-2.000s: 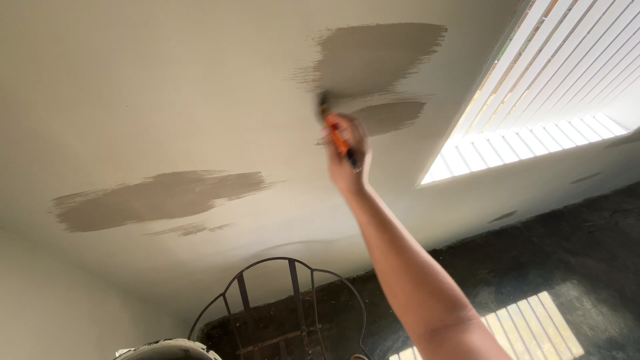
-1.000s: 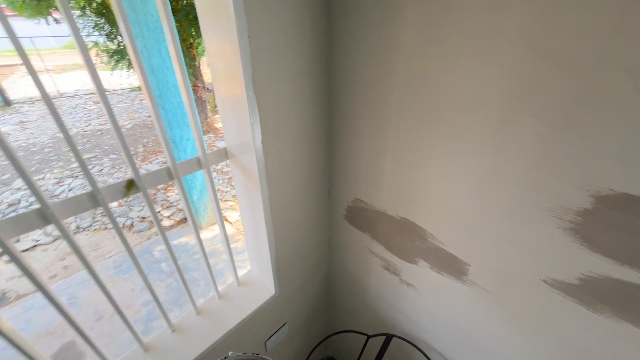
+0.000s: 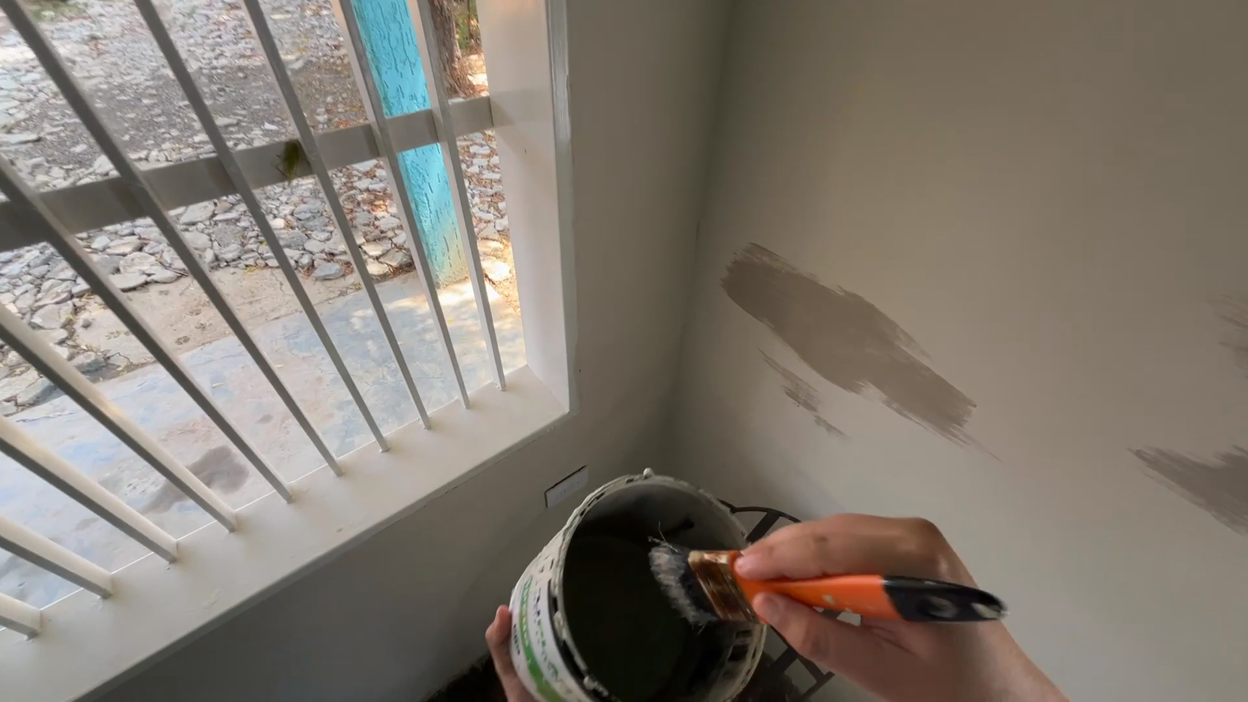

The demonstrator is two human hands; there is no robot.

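Note:
My right hand [image 3: 868, 595] grips a paintbrush [image 3: 819, 593] by its orange and black handle. The brush's bristles point left, over the mouth of a plastic paint bucket [image 3: 541, 624]. At the bucket's left side are the fingers of my left hand [image 3: 503, 651]; the rest of that hand is hidden. Inside, the bucket is dark, and its rim is smeared with paint. Brownish-grey paint patches [image 3: 843, 336] mark the pale wall [image 3: 926, 146] on the right.
A window with white metal bars [image 3: 263, 234] fills the left side, above a pale sill [image 3: 390, 478]. Behind the bucket and my right hand stands a dark metal frame [image 3: 765, 517]. A small rectangular plate [image 3: 565, 487] sits on the wall below the window.
My right hand with the brush was at the wall two seconds ago and is now over the bucket. The view has swung to the corner and window. My left hand has come into view.

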